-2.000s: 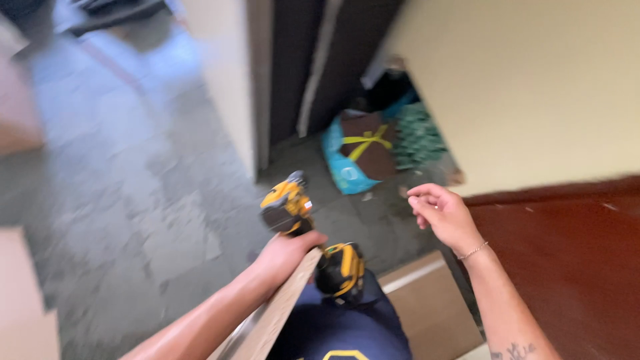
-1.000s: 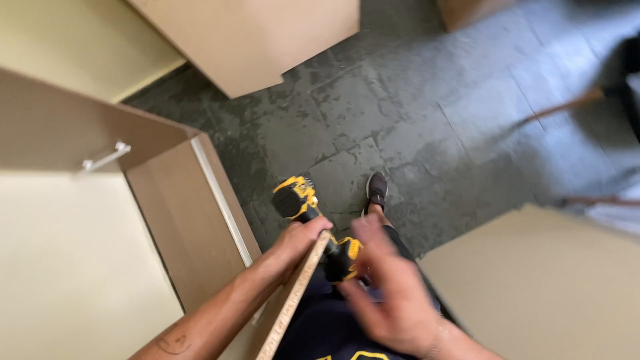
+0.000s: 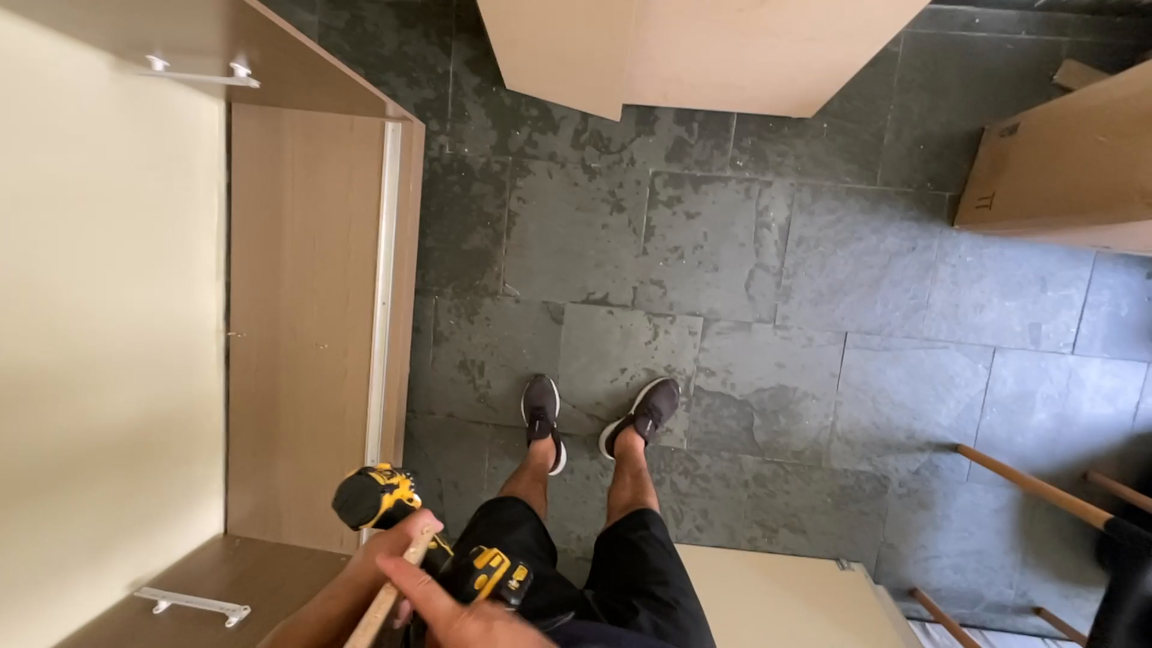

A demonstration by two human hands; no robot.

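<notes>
My left hand (image 3: 391, 549) is closed around the handle of a yellow and black cordless drill (image 3: 380, 497), low in the head view. The drill's battery end shows to the right, over my shorts. Beside that hand a narrow wooden board (image 3: 387, 598) runs down to the bottom edge, its raw edge upward; whether the left hand also grips it is unclear. My right hand (image 3: 463, 616), partly blurred, has its index finger laid at the board's edge just below my left hand. Its other fingers are mostly hidden, so its grip cannot be made out.
An open wooden cabinet carcass (image 3: 306, 315) with white metal fittings (image 3: 202, 79) lies on the left. Large panels (image 3: 711, 54) stand ahead, a cardboard box (image 3: 1062, 162) right. A pale panel (image 3: 783, 594) and wooden legs (image 3: 1035, 486) are at lower right, on slate tiles (image 3: 630, 360).
The view has swung widely, from a doorway with bags to the cabinet and floor. My right hand, held apart from the board two seconds ago, has come to its edge. The drill stays in my left hand.
</notes>
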